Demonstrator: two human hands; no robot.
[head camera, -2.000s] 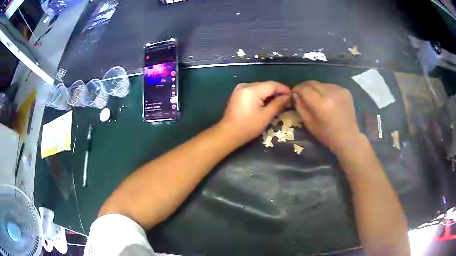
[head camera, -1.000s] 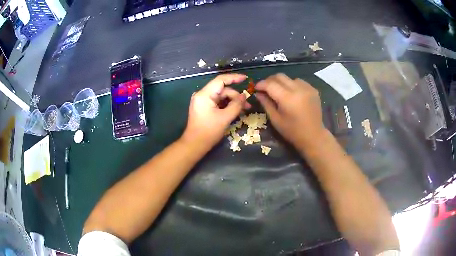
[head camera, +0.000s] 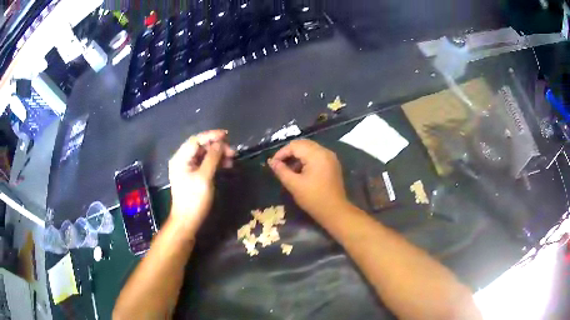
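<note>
My left hand [head camera: 195,169] is raised left of the tan pieces, its thumb and fingers close together. My right hand [head camera: 312,176] is above and right of the pieces, its thumb and index finger pinched. The hands are apart. Whether anything tiny is between the fingertips of either hand is too small and blurred to tell. Small tan pieces [head camera: 269,219] lie in a loose pile on the dark mat below and between the hands. A dark brown block [head camera: 377,190] with a white bar lies right of my right hand.
A large black grid tray or keyboard [head camera: 215,40] stands at the far side. A lit smartphone [head camera: 136,209] and clear cups [head camera: 99,217] are at left. White paper [head camera: 375,139], a stray tan piece [head camera: 419,192] and brown cardboard [head camera: 431,122] are at right.
My hands were together, with a small orange-brown thing between the fingers; now they are apart and nearer the far raised surface. The view has shifted, showing more of the black grid.
</note>
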